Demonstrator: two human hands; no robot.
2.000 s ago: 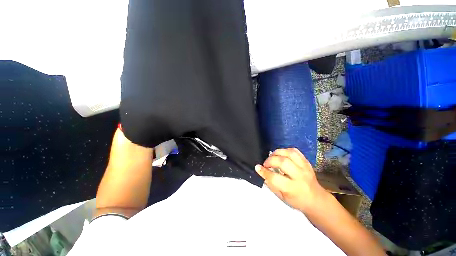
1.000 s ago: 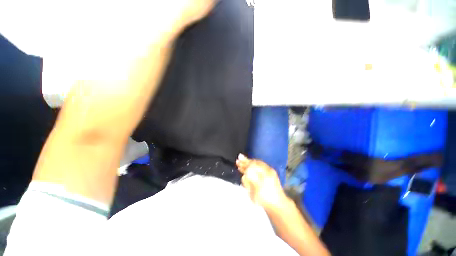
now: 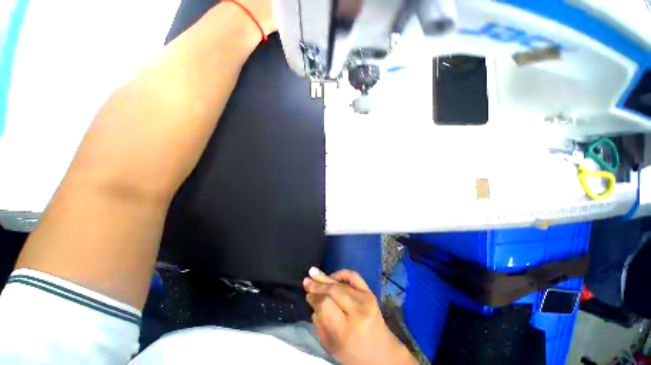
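A large black fabric panel [image 3: 257,171] lies over the white machine table and hangs down to my lap. Its straight right edge runs up to the presser foot [image 3: 316,88] of the white sewing machine [image 3: 528,28]. My left arm reaches forward over the left part of the cloth. The left hand is hidden behind the machine head or cut off at the top edge; only the wrist with a red string shows. My right hand [image 3: 346,306] pinches the lower right corner of the cloth between thumb and fingers, near my lap.
A black phone or flat pad [image 3: 460,90], a tan tape patch [image 3: 482,188] and yellow- and green-handled scissors [image 3: 597,182] lie on the table [image 3: 400,192] at right. Blue crates [image 3: 514,246] with black cloth stand below the ruler-edged front.
The view has tilted up, so the machine head now shows. My left arm has moved from under the cloth to far forward over it. My right hand stays at the cloth's lower right edge.
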